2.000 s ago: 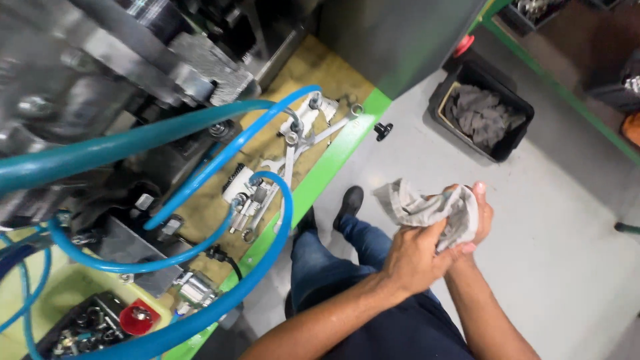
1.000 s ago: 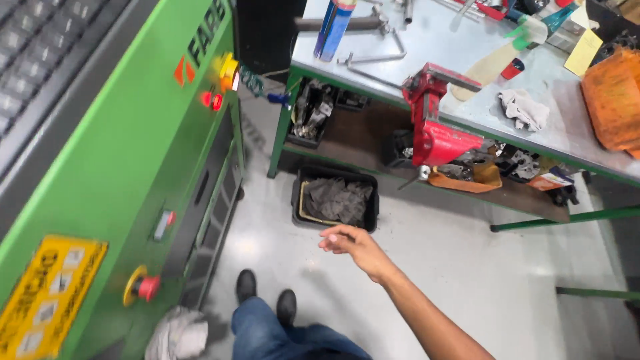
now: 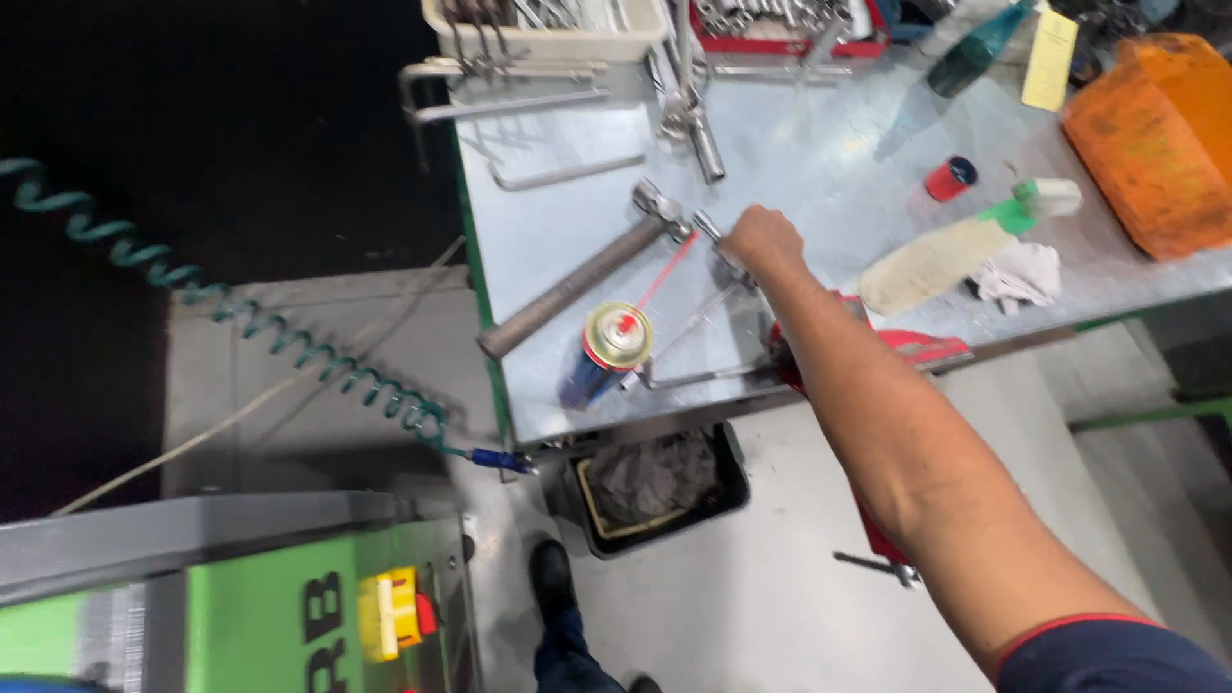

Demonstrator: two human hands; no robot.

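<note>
My right hand (image 3: 765,241) is over the metal workbench, its fingers curled on a chrome hand tool (image 3: 709,227). One end of the tool shows beside the fingers; the hand hides part of it. To the left lies a ball-peen hammer (image 3: 577,284) with a worn handle. An aerosol can (image 3: 616,337) with a red straw stands near the bench's front corner. Bent metal rods (image 3: 568,173) lie on the bench. A red vise (image 3: 919,346) is partly hidden under my right forearm. My left hand is out of view.
A spray bottle (image 3: 948,255), white rag (image 3: 1025,274), red-and-black can (image 3: 951,179) and orange container (image 3: 1145,144) are at right. A black bin (image 3: 741,472) of dark rags stands below the bench edge. A coiled teal hose (image 3: 279,337) hangs left, near the green machine (image 3: 269,606).
Two seconds ago both hands held a grey rag; one second ago my right hand was over the floor, with a rag at lower left. It has moved onto the bench. The view has swung to the bench.
</note>
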